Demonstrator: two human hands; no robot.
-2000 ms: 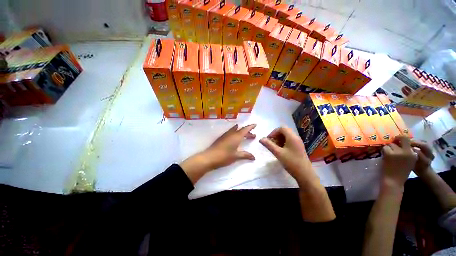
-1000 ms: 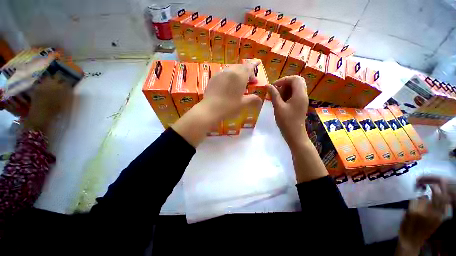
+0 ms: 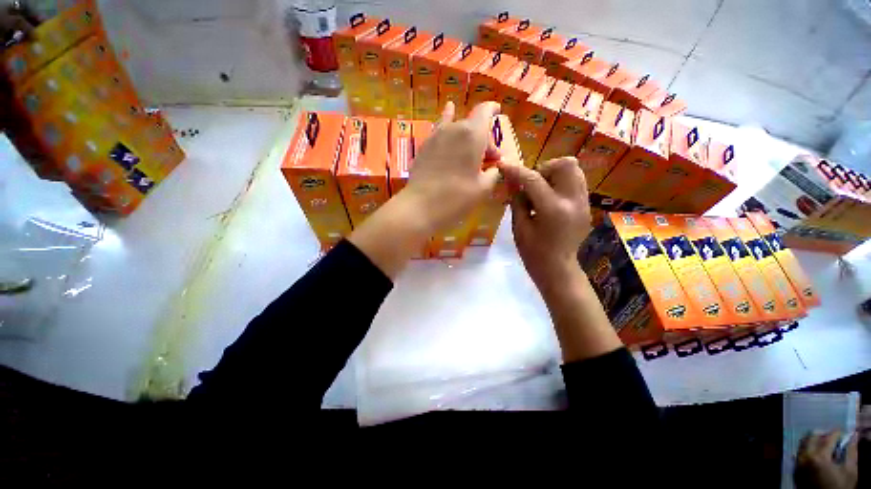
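Observation:
Several slim orange retail boxes (image 3: 316,181) stand upright side by side in a short row, hang tabs up. My left hand (image 3: 447,167) lies over the right part of the row, fingertips at the top of the rightmost box (image 3: 504,143). My right hand (image 3: 552,215) is at that box's upper front edge, its thumb and forefinger close together and meeting my left fingertips. Whether either hand pinches a seal sticker is too small to tell. My left hand hides parts of the middle boxes. A flat pale sheet stack (image 3: 449,368) lies below my hands.
Long box rows (image 3: 611,138) stand behind. Boxes lie in a row (image 3: 711,272) at right, more farther right (image 3: 831,205). A box group (image 3: 95,115) is tilted at left, near clear plastic (image 3: 48,272). A red-labelled bottle (image 3: 321,53) stands by the wall. Another person's hand (image 3: 826,458) shows lower right.
From open table in front of the row, my hands have moved up to the rightmost box; over the last second my right fingers have closed in beside my left. The left box group has tilted up.

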